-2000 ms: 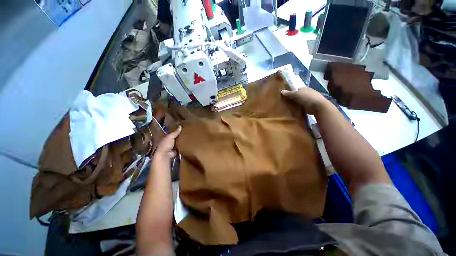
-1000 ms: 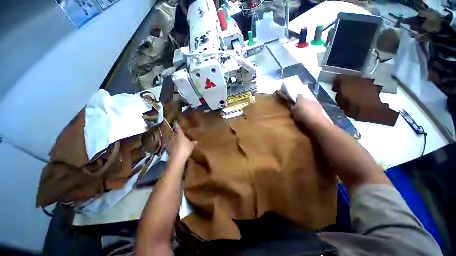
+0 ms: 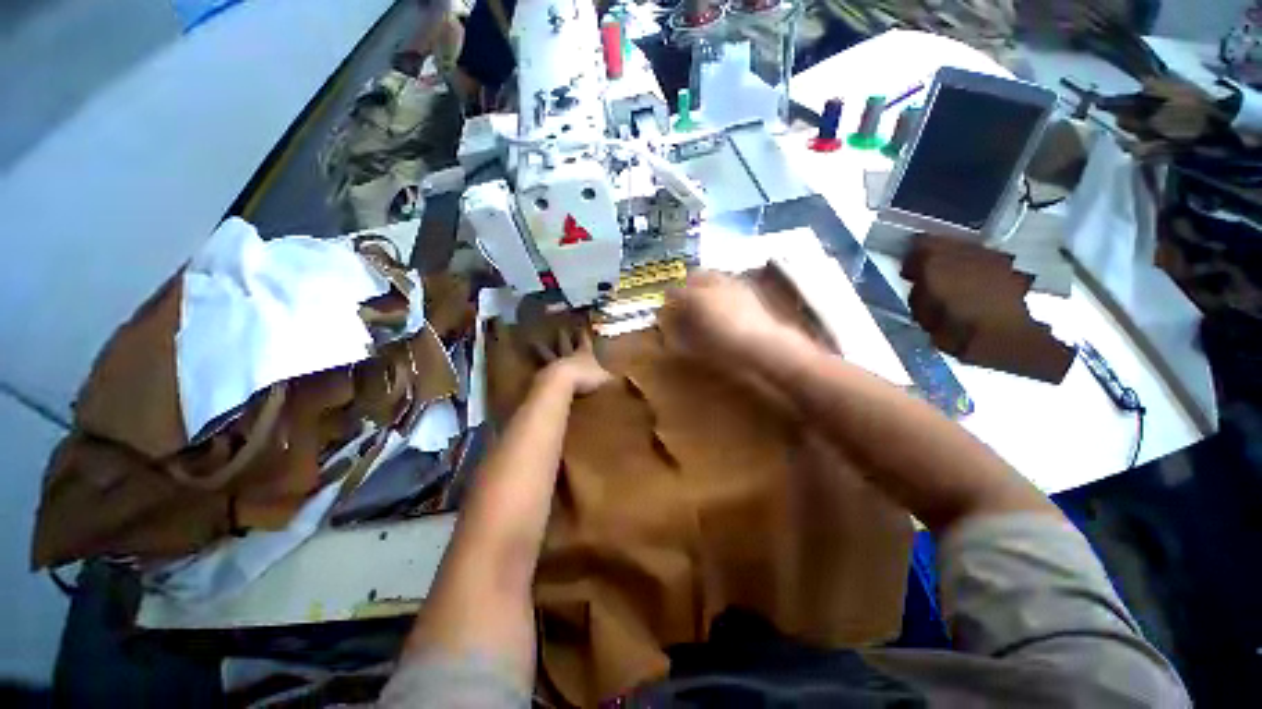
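A large tan-brown garment panel (image 3: 720, 485) lies over the feed plate and hangs down over the lap. Its upper part lies under the brass-yellow work clamp (image 3: 639, 288) of the white sewing machine head (image 3: 570, 229). My left hand (image 3: 574, 367) lies on the panel just left of and below the clamp, fingers partly hidden or dark against the cloth. My right hand (image 3: 713, 316) is blurred, on the panel's upper part close to the right side of the clamp; its fingertips cannot be made out. The white feed plate (image 3: 851, 308) shows at the right of the panel.
A heap of brown panels (image 3: 111, 457) with white cloth (image 3: 263, 326) lies at left. Dark brown cut pieces (image 3: 985, 308), dark snips (image 3: 1110, 381) and a control panel (image 3: 966, 153) are at right. Thread cones (image 3: 828, 125) stand behind.
My right hand has moved left from the panel's upper right corner to beside the clamp. My left hand has moved right, closer to the clamp. More of the white plate shows at right.
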